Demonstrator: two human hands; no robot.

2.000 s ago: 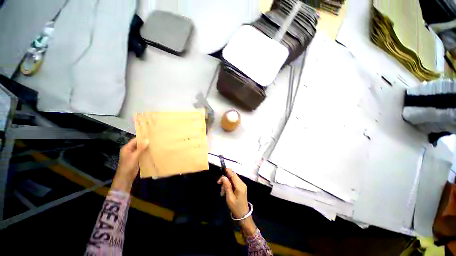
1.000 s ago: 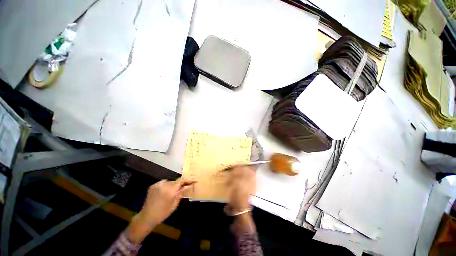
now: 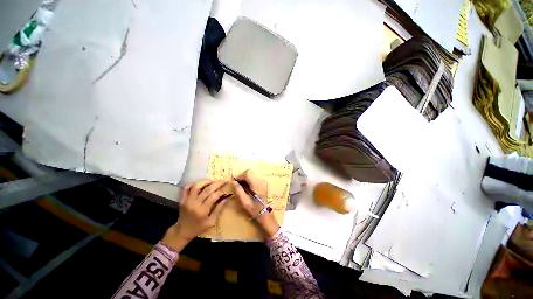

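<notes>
A pale yellow paper slip [image 3: 274, 175] with handwriting along its upper part lies on the white table near its front edge. My left hand [image 3: 201, 204] rests flat on the slip's left part, fingers pointing right, holding nothing. My right hand [image 3: 252, 194] holds a dark pen [image 3: 248, 190] with its tip on the middle of the slip, close to my left fingertips. Both hands cover part of the writing.
An orange-amber bottle [image 3: 333, 197] lies right of the slip. Beyond are banded dark pieces [image 3: 350, 137] with a white card [image 3: 393, 124], a grey rounded block [image 3: 258, 56] and a black item [image 3: 211, 55]. Tape [image 3: 16, 76] is far left; yellow pieces [image 3: 494, 99] are stacked right.
The slip went from being held up in my left hand to lying on the table. My left hand now lies flatter on it, and my right hand with the pen has moved left. The view has shifted.
</notes>
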